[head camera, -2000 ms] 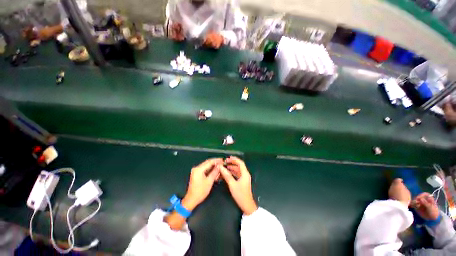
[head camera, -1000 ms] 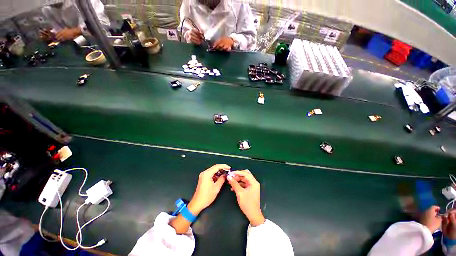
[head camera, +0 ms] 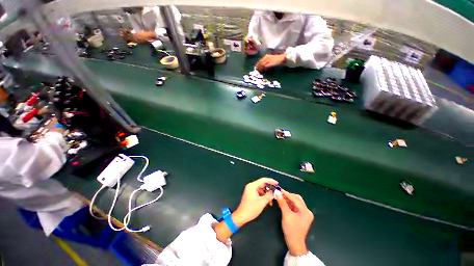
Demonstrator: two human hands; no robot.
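My left hand (head camera: 253, 201), with a blue wrist strap (head camera: 229, 220), holds a small black housing (head camera: 268, 188) in its fingertips above the dark green work surface. My right hand (head camera: 295, 217) meets it from the right. Its thumb and finger pinch a small white piece (head camera: 277, 193) at the housing's right edge. The fingers hide much of both parts, and I cannot tell whether the white piece is joined to the housing.
Housings with white pieces (head camera: 282, 134) lie spaced along the green belt (head camera: 208, 124). Beyond are white pieces (head camera: 255, 79), a housing pile (head camera: 332, 90) and a tray stack (head camera: 397, 88). A power strip (head camera: 115, 170) and charger (head camera: 154, 180) lie left. People work opposite and at left.
The view has turned left, so everything sits further right and a person at the left shows. My hands still hold the housing together. The person opposite now reaches to the white pieces.
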